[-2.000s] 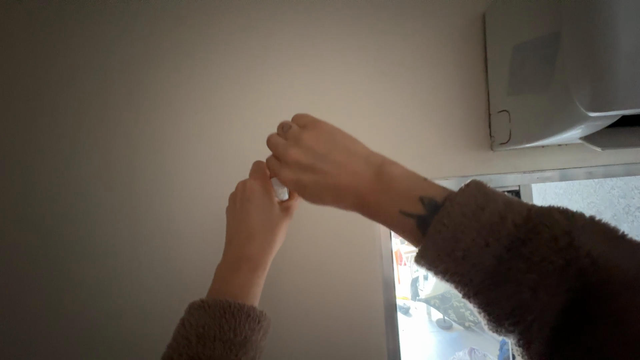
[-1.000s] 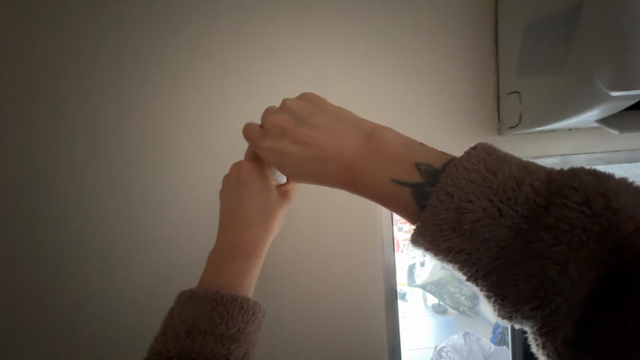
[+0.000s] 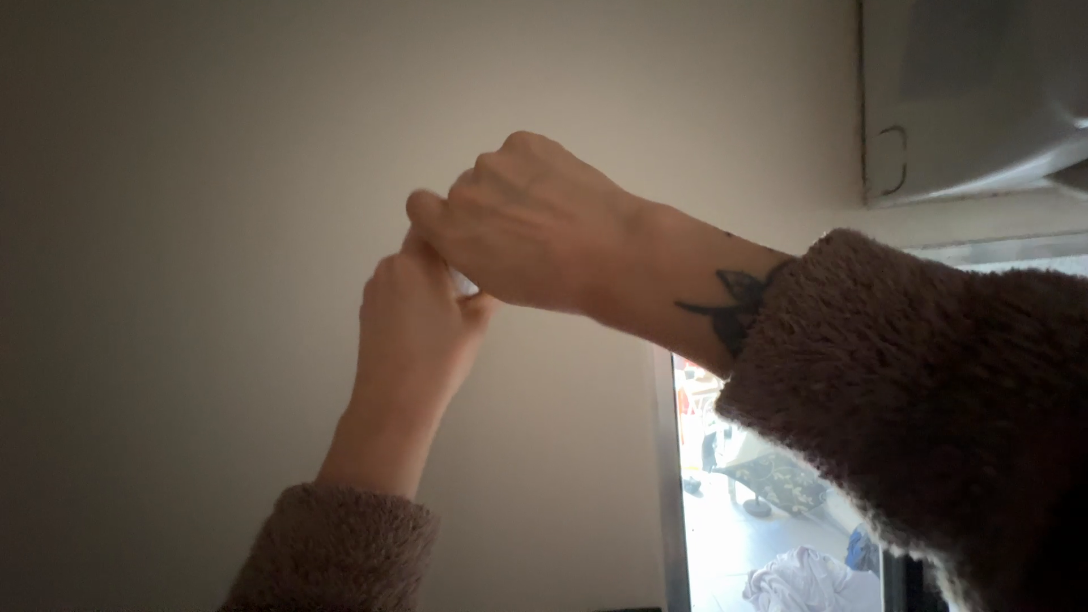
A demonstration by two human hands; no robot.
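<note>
My left hand (image 3: 416,314) is raised at the centre-left with its fingers curled around a small white object (image 3: 464,284), of which only a sliver shows. Over and against it lies my right hand (image 3: 535,225), back toward the camera, its fingers bent down and mostly hidden. Whether the right fingers grip the white object too cannot be seen. Both arms wear brown fleecy sleeves, and a dark tattoo marks the right wrist.
A plain wall (image 3: 212,212) stands behind the hands. At the upper right hangs a pale wall-mounted appliance (image 3: 960,110). Below it, beyond a metal frame (image 3: 671,510), are a bright tiled floor and a heap of white cloth (image 3: 812,582).
Both hands stay together at about the same height. The right hand has turned slightly over the left. The wall appliance shows less at the upper right as the view shifts.
</note>
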